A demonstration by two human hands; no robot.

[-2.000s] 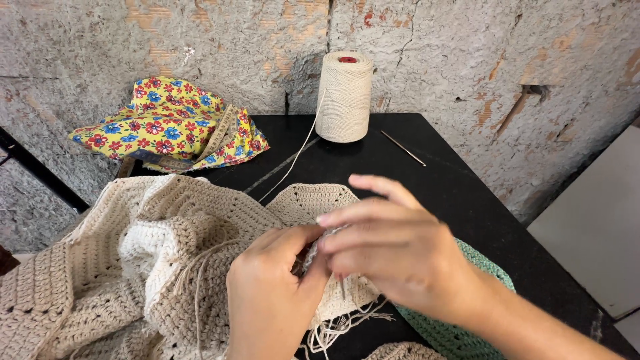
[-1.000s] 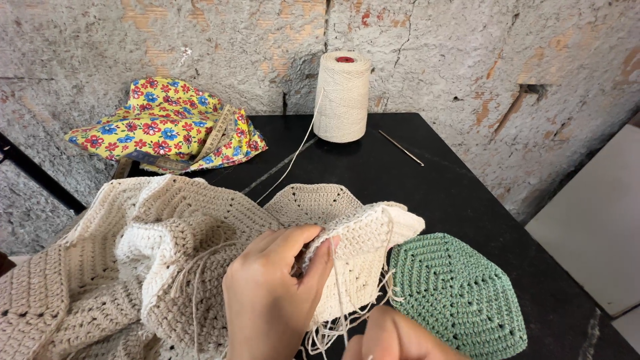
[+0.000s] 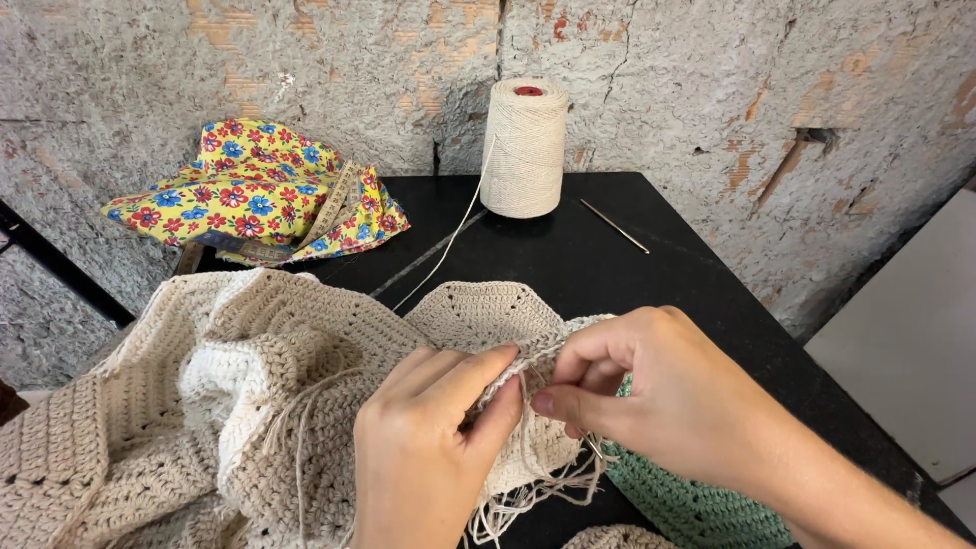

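My left hand [image 3: 438, 427] pinches the upper edge of a cream crocheted piece [image 3: 545, 450] between thumb and fingers. Close to its right, my right hand [image 3: 625, 374] holds a thin metal needle or hook [image 3: 593, 444], whose end shows below the fingers. A strand of yarn hangs down between the two hands, and loose yarn ends [image 3: 511, 511] dangle from the piece's lower edge. A large beige crocheted work [image 3: 290, 396] lies bunched at the left. Behind the hands is a beige crocheted polygon [image 3: 484, 309]. A green crocheted piece [image 3: 694, 496] lies partly under my right forearm.
A cone of cream yarn [image 3: 524, 149] stands on the black table [image 3: 671, 282], its strand running down toward the crochet. Right of it lies a metal crochet hook [image 3: 614, 226]. Floral yellow cloth [image 3: 244, 187] with a measuring tape [image 3: 335, 202] sits back left, before a rough wall [image 3: 701, 76].
My right hand was low at the bottom one second ago; it has come up beside my left hand, partly covering the green piece. My left hand keeps its pinch on the cream piece.
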